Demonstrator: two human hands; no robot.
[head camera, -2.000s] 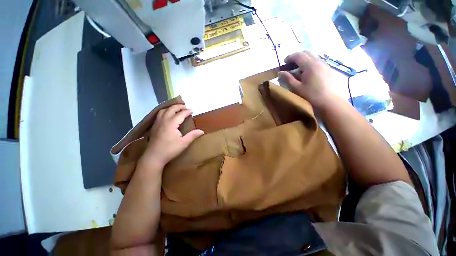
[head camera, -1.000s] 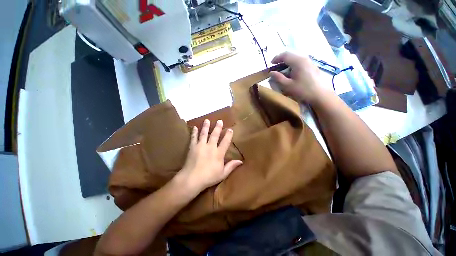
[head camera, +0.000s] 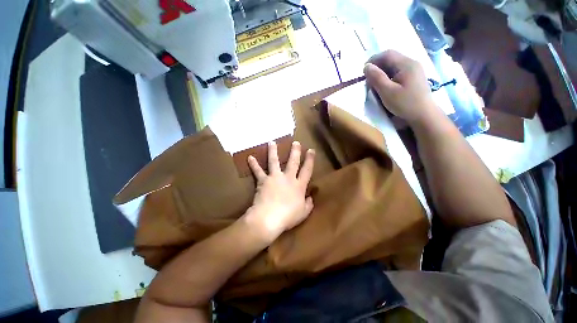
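The tan-brown garment panel (head camera: 354, 208) lies over the table's front edge and my lap. A flat reddish-brown piece (head camera: 253, 155) lies near its top edge. My left hand (head camera: 283, 192) rests flat on the panel, fingers spread, fingertips over the reddish-brown piece. My right hand (head camera: 400, 82) is curled at the panel's upper right corner, its fingertips closed on the edge; the inside of the hand is hidden. A flap of the panel is folded over beside a white strip (head camera: 348, 98). The yellow-gold clamp frame (head camera: 266, 68) sits beyond the panel.
The white machine head (head camera: 183, 38) is at the upper left, with a black board (head camera: 114, 158) left of it. A dark cord (head camera: 326, 47) runs down toward the panel. A shiny metal plate (head camera: 465, 94) and dark brown cut pieces (head camera: 500, 76) are at the right.
My left hand has moved right from the panel's left part onto the reddish-brown piece, fingers spreading. My right hand has moved slightly right and up. The view has shifted slightly.
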